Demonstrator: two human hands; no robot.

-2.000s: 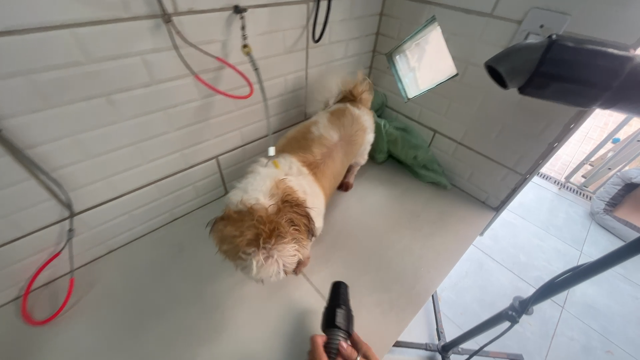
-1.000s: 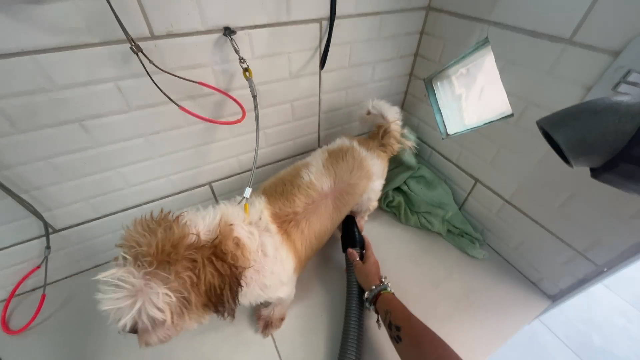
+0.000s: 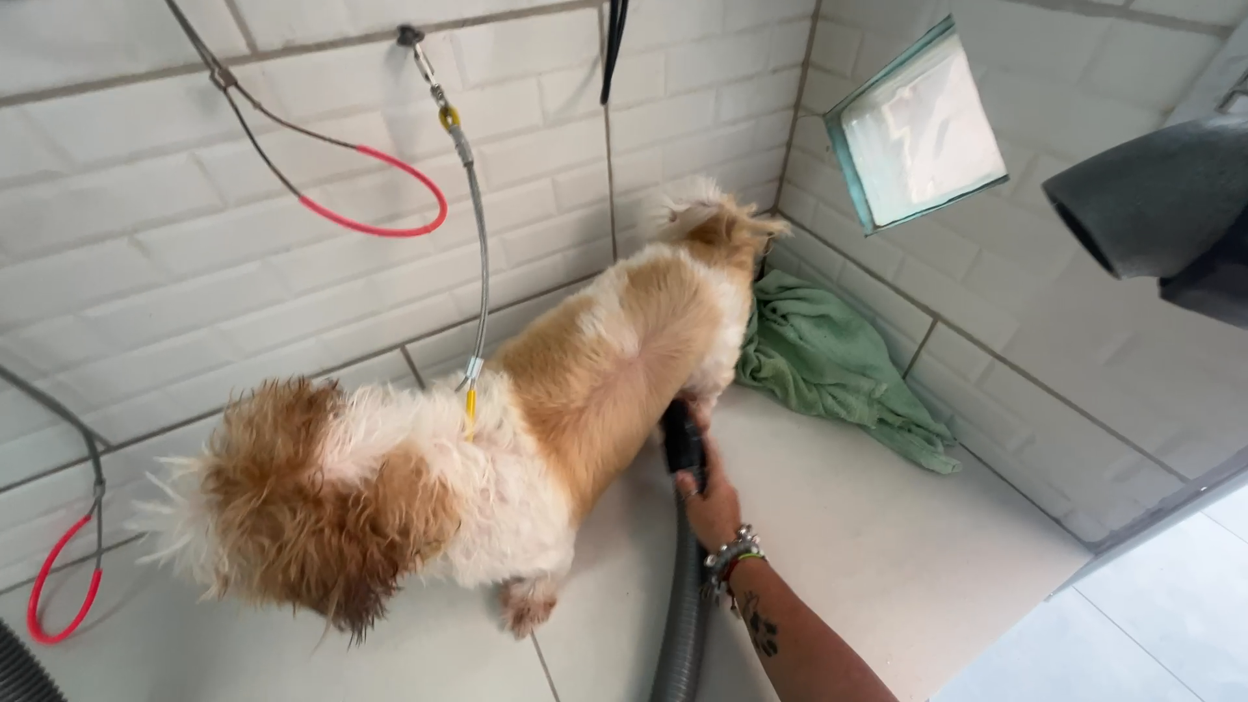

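A brown and white dog (image 3: pixel 604 361) stands on the pale table, its shaggy head at the left and its tail at the back corner. A thin grey cable tether (image 3: pixel 481 273) runs from a wall hook down to its neck. My right hand (image 3: pixel 712 497), with bracelets at the wrist, is closed around the black nozzle (image 3: pixel 684 439) of a grey corrugated hose (image 3: pixel 681 624). The nozzle's tip is by the dog's hind leg and rear belly, partly hidden. My left hand is out of view.
A green towel (image 3: pixel 829 366) lies crumpled in the back corner. Cable loops with red sleeves (image 3: pixel 429 219) hang at the left wall. A glass-like square panel (image 3: pixel 916 132) is on the right wall. A dark dryer nozzle (image 3: pixel 1150 195) juts in at right; another corrugated hose (image 3: pixel 21 673) shows bottom left.
From the bottom edge of the view, my right hand has brought the nozzle in beside the dog's hind leg. The view has moved closer to the dog.
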